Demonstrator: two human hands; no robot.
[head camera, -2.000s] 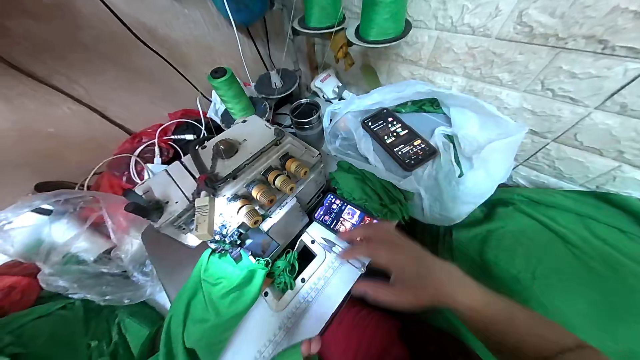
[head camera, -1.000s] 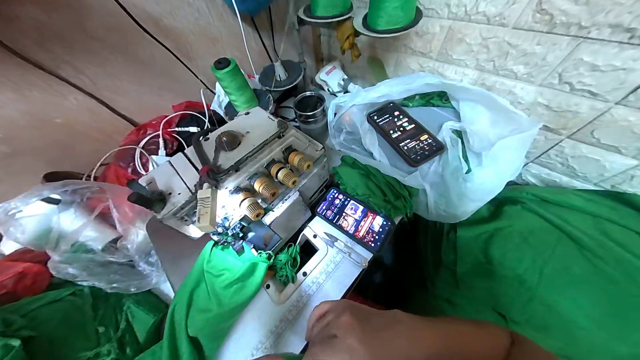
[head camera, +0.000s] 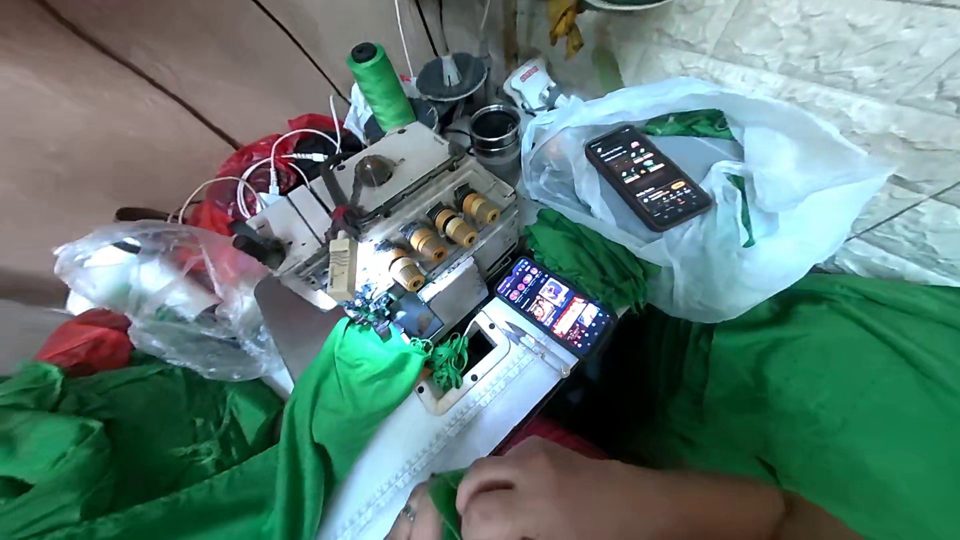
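My right hand (head camera: 536, 487) is at the bottom centre, its curled fingers closed on a bit of green fabric (head camera: 448, 499). Beside it, my left hand (head camera: 418, 516) shows only in part, with a ring on a finger, pinching the same fabric; the rest is cut off by the frame. Both are over the near edge of the white machine table (head camera: 450, 450). Behind them stands an overlock sewing machine (head camera: 405, 202) with yellow tension dials, and green cloth (head camera: 352, 390) runs from its presser foot area down to the left.
One lit smartphone (head camera: 555, 306) lies beside thread snips (head camera: 536, 349). Another smartphone (head camera: 649, 178) rests on a white plastic bag (head camera: 697, 262). Around are a green thread cone (head camera: 381, 86), a metal cup (head camera: 495, 131), a clear plastic bag (head camera: 202, 300) and green fabric (head camera: 832, 397) at right.
Two seconds ago my right hand was open beside the nearer smartphone; it has moved down toward the bottom edge and closed on green fabric next to my left hand.
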